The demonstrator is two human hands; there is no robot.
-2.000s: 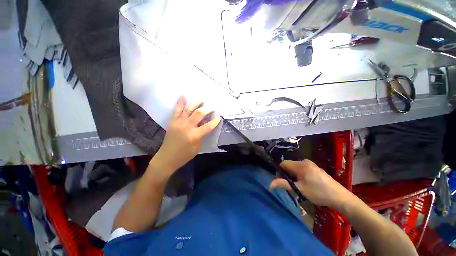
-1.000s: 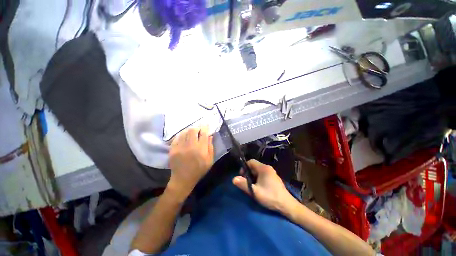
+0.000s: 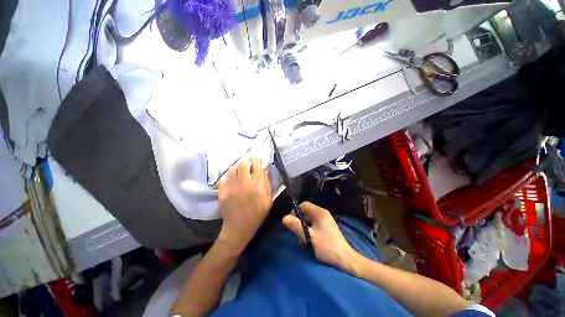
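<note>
The garment panel (image 3: 108, 151), dark grey joined to white, lies on the table left of centre. My left hand (image 3: 245, 197) lies on its white part near the table's front edge, fingers pressing the fabric down. My right hand (image 3: 324, 234) holds the black fabric shears (image 3: 288, 191) by the handles, in front of the table edge. The blades point away from me, along the white fabric's right edge beside my left fingertips. I cannot tell whether the blades are parted.
The sewing machine (image 3: 359, 13) stands at the back, with a purple tassel (image 3: 201, 23). Second scissors (image 3: 438, 73) and a red-handled tool (image 3: 373, 34) lie at right. Trimmings (image 3: 342, 127) lie near the printed ruler (image 3: 384, 116). Layered pieces (image 3: 31, 59) lie at left. Red baskets (image 3: 455, 217) stand below right.
The white fabric has been turned and folded back from its earlier spread. Both hands have shifted, and the shears now point more steeply away from me. The view has also swung to the right.
</note>
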